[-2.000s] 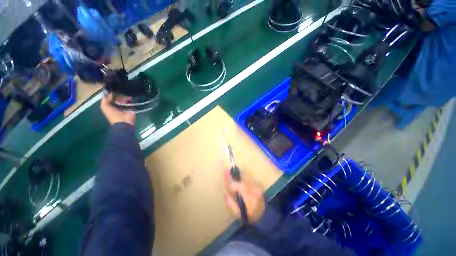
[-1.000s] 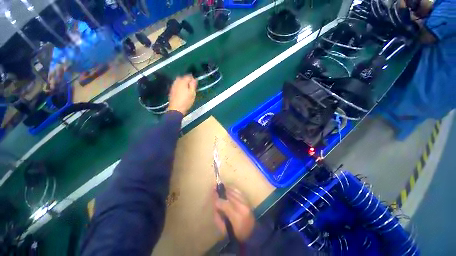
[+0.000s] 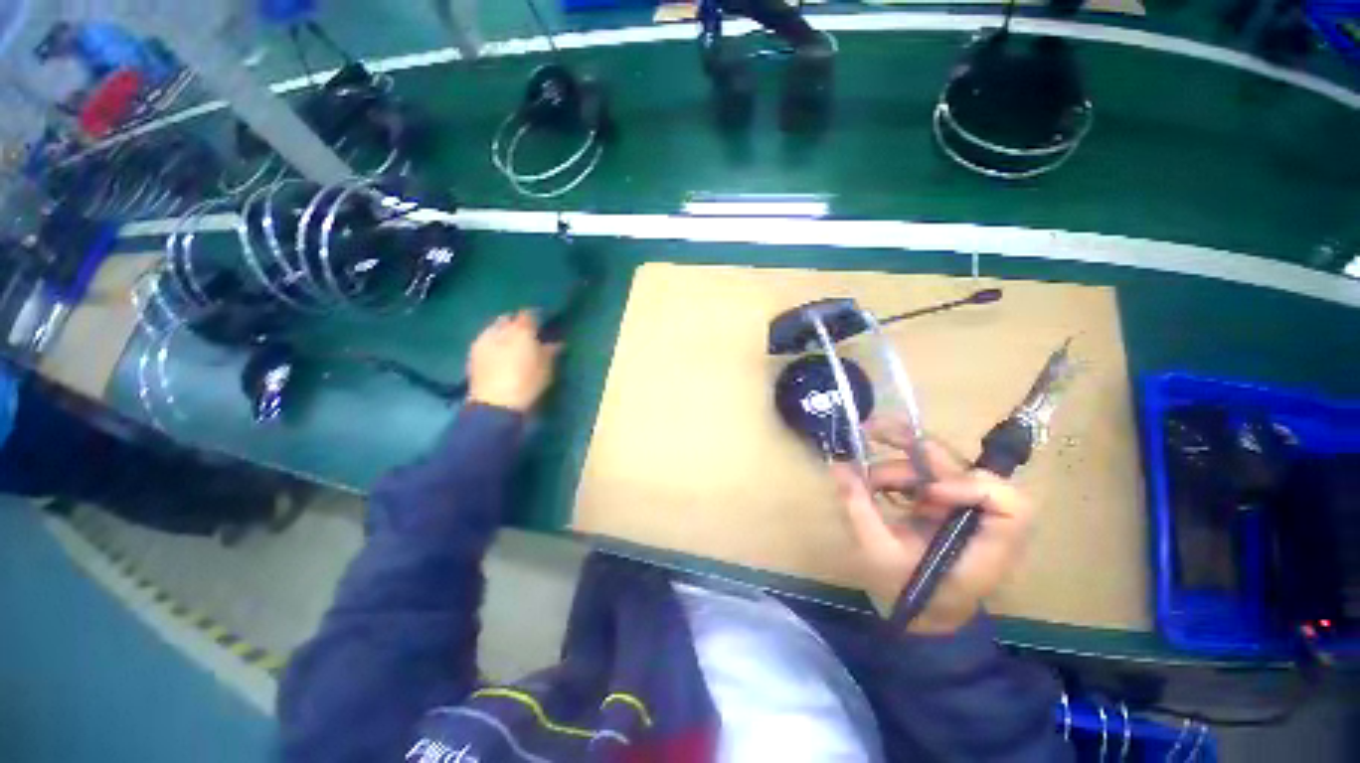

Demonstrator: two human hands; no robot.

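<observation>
My right hand is shut on the black handle of a soldering iron, whose bare tip points up and right over the cardboard. Its fingers also meet the silvery hoops of a headset. The headset's glossy black ear cup, black side block and boom microphone are over the cardboard sheet. My left hand is on the green bench left of the cardboard, beside a dark thin part. Blur hides whether it grips this part.
Several headsets with hoops are heaped at the left. A black cup lies nearer the bench edge. More headsets stand on the green line beyond the white rail. A blue tray with black parts is at the right.
The view has swung left. A headset is now over the cardboard at my right hand. My left hand has moved from the line beyond the rail to the bench at the left.
</observation>
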